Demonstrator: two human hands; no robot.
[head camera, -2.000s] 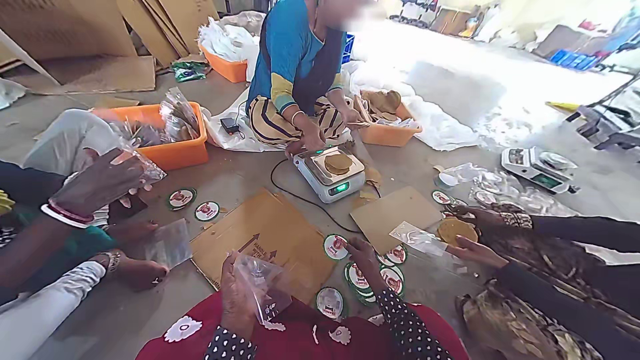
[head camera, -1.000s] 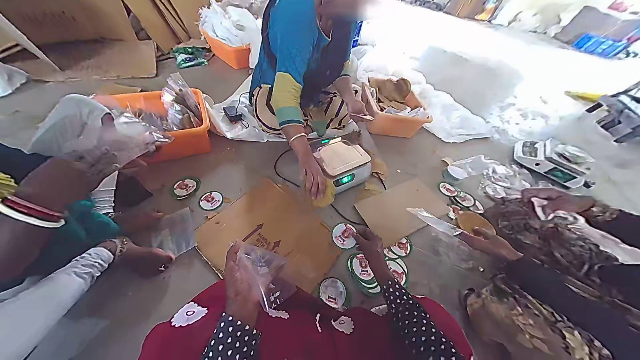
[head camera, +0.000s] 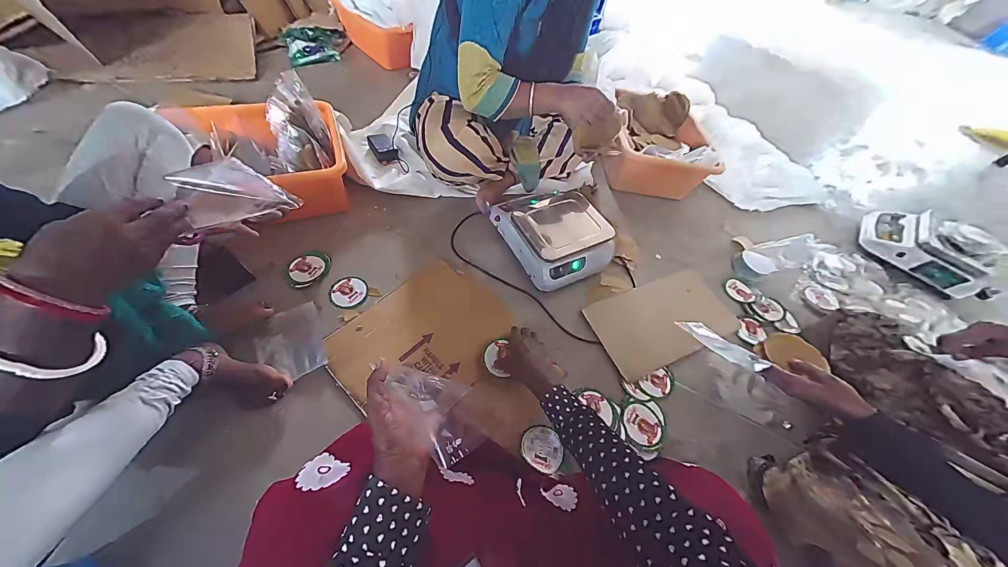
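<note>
My left hand (head camera: 403, 429) grips a clear plastic bag (head camera: 449, 417) above my red clothing. My right hand (head camera: 535, 362) holds a round printed label (head camera: 498, 357) by its edge, over the cardboard sheet (head camera: 433, 315). Beside my right forearm lie several more round labels (head camera: 642, 424), overlapping on the floor, and another label (head camera: 542, 449) rests near my knee. Beyond the cardboard stands a digital weighing scale (head camera: 555, 236) with a lit green display and an empty metal pan. A smaller cardboard piece (head camera: 661, 323) lies right of its cable.
A person (head camera: 504, 94) sits opposite, beside an orange tub (head camera: 661, 169). At left, a co-worker's hand (head camera: 94, 252) holds a clear bag near another orange tub (head camera: 331, 189). A co-worker's hand (head camera: 823, 386) at right holds a bag and a round brown item (head camera: 795, 350). Another scale (head camera: 921, 252) stands at far right.
My right hand has moved left with a label, away from the label pile, toward the bag. The person opposite has drawn a hand back from beside the scale toward the tub.
</note>
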